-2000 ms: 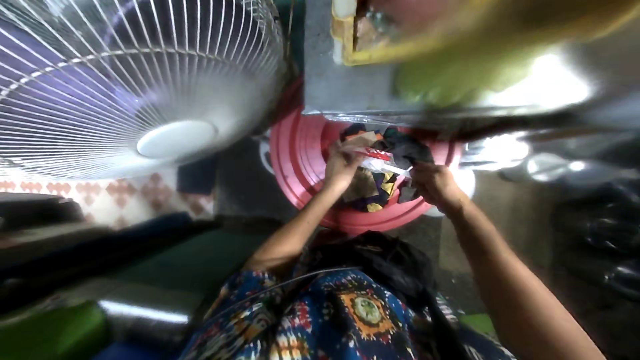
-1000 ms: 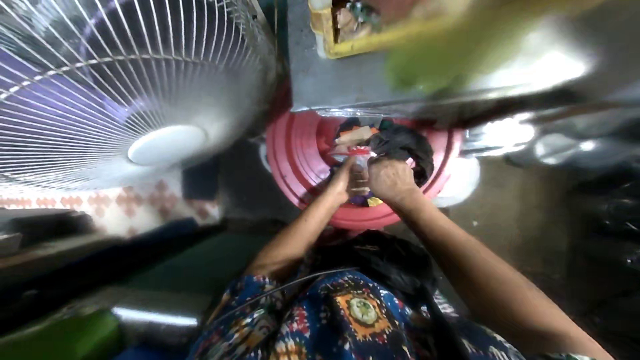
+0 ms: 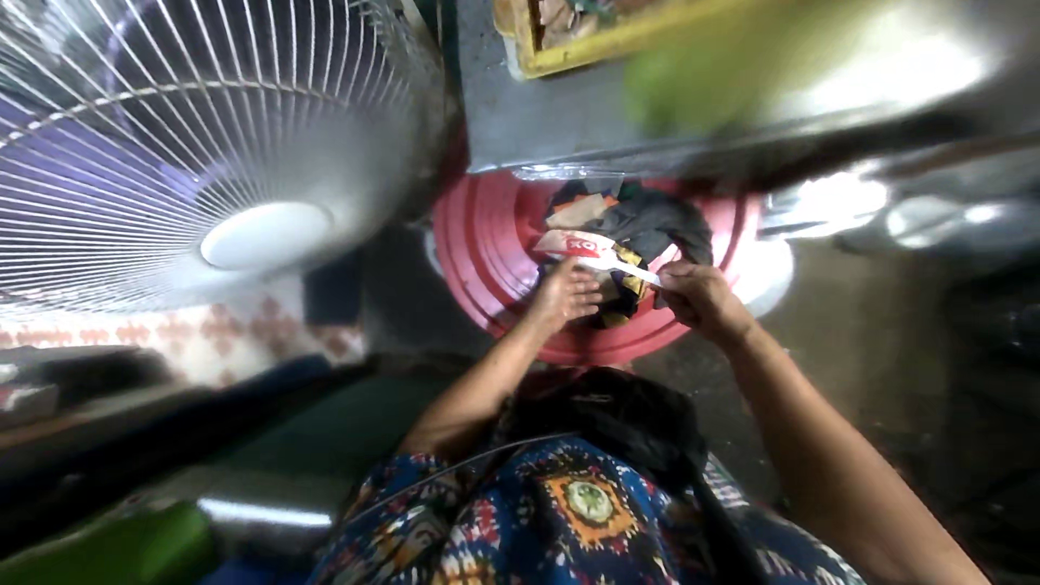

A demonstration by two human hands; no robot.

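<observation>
My right hand [image 3: 700, 299] grips the narrow end of a white strip with a red printed patch [image 3: 583, 245], perhaps plastic or paper. The strip slants up to the left from that hand. Below its wide part is my left hand [image 3: 566, 294], its fingers apart; whether they touch the strip is unclear. Both hands are over a round pink plastic tub or stool [image 3: 481, 244], with dark cloth [image 3: 662, 218] and mixed coloured scraps [image 3: 578, 213] on or in it.
A large fan with a wire guard [image 3: 268, 236] fills the upper left. Above the pink plastic, a grey metal surface [image 3: 552, 122] holds a yellow tray [image 3: 569, 58]. A blurred green thing [image 3: 691, 77] hangs at the upper right. Shiny metal items lie to the right.
One second ago my hands were close together over the pink plastic. Now they are apart, with my right hand further right and the white strip in view between them.
</observation>
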